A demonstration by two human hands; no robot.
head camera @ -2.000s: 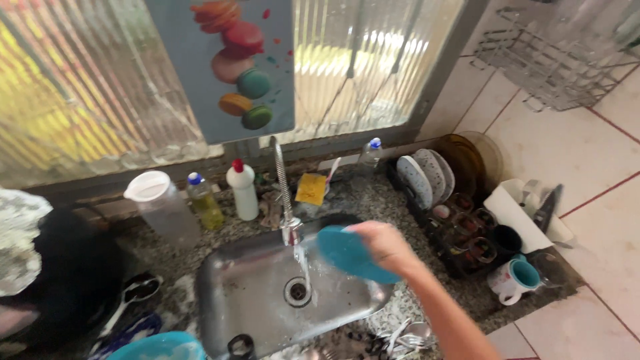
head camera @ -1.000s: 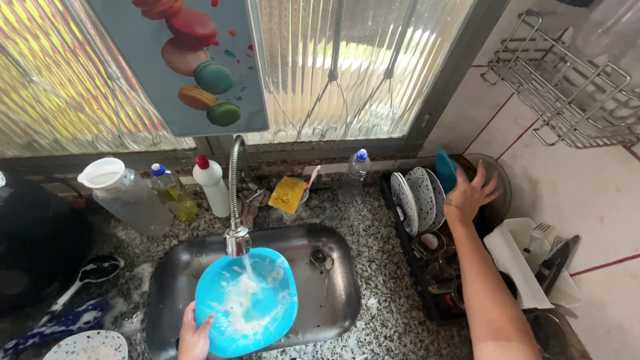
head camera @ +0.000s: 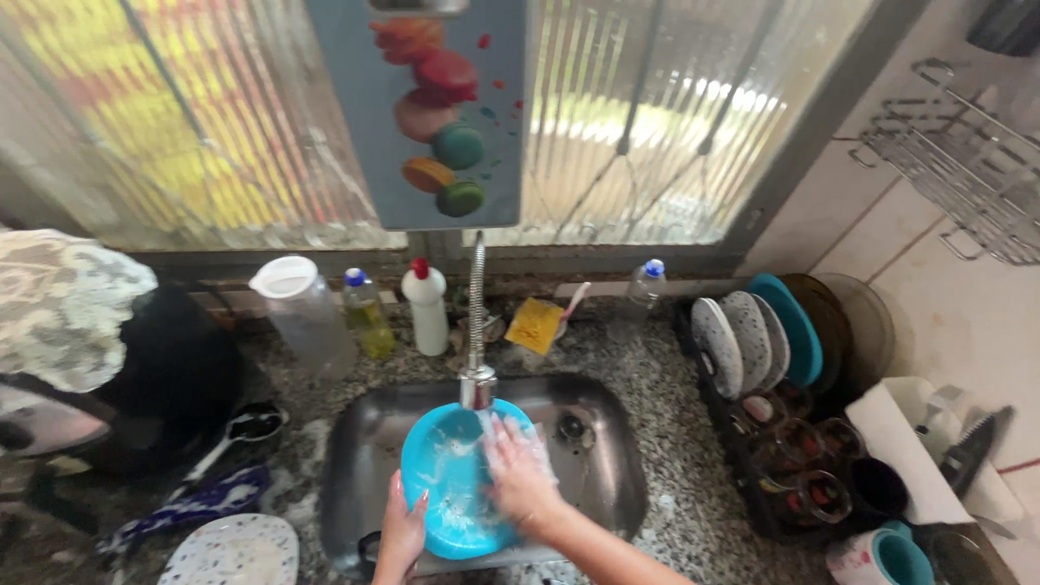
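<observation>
A light-blue plastic bowl [head camera: 455,496] with suds in it is tilted over the steel sink [head camera: 605,487], under the running faucet [head camera: 478,388]. My left hand [head camera: 404,520] grips its lower left rim, thumb on the inside. My right hand [head camera: 520,479], blurred, lies with spread fingers against the inner right side of the bowl, in the water. A teal plate [head camera: 792,329] stands in the black dish rack [head camera: 731,455] beside speckled plates [head camera: 745,337]. The drain [head camera: 571,425] shows right of the bowl.
Behind the sink stand a plastic pitcher [head camera: 296,313], a yellow-liquid bottle [head camera: 367,317], a white bottle [head camera: 426,309], a yellow cloth [head camera: 534,325] and a clear bottle [head camera: 646,292]. Left are a ladle [head camera: 219,443] and speckled plate [head camera: 236,552]; right, a mug [head camera: 881,556] and knife [head camera: 975,447].
My right hand has moved from the teal plate at the rack to the inside of the light-blue bowl. The teal plate, in my hand over the sink two seconds ago, now stands in the rack.
</observation>
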